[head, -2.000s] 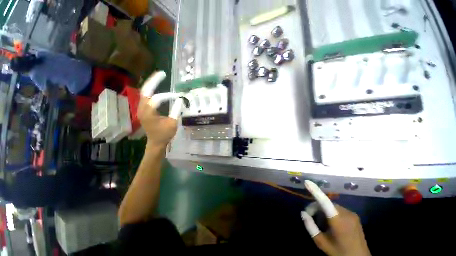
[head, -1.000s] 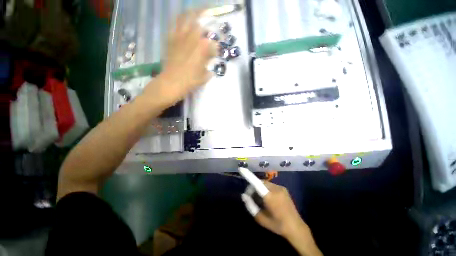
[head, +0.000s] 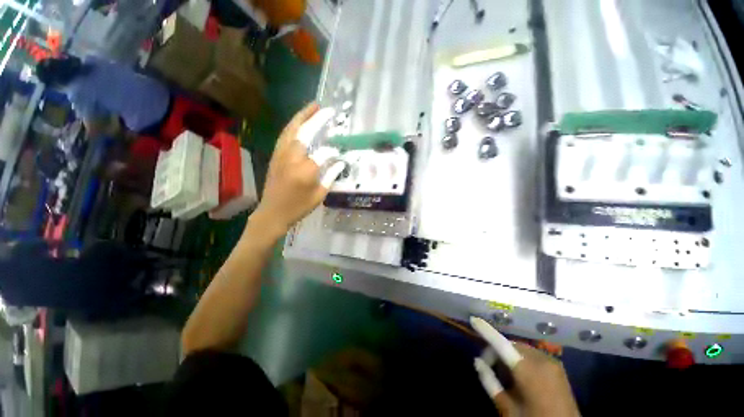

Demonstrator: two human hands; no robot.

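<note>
My left hand (head: 298, 175), white cots on its fingertips, is at the left end of the left fixture (head: 367, 199). Its fingertips touch or hover over a small dark spot there; whether they grip a housing is unclear. My right hand (head: 530, 379), also with white cots, is low in front of the front panel, partly cut off by the bottom edge. Its fingers are bent around a dark patch that I cannot make out. Several shiny dark metal housings (head: 487, 108) lie loose on the centre bed. Tiny black pieces (head: 417, 253) lie piled right of the left fixture.
The right fixture (head: 632, 213) has a green clamp bar (head: 636, 121). A pale yellow strip (head: 488, 55) lies behind the housings. The front panel has metal buttons (head: 546, 328) and a red emergency stop (head: 679, 355). White bins (head: 181, 175) and a person in blue (head: 130, 98) are left.
My left hand has moved from over the loose housings back to the left fixture. The loose housings lie slightly differently than two seconds ago. My right hand stays near the front panel. The view has shifted.
</note>
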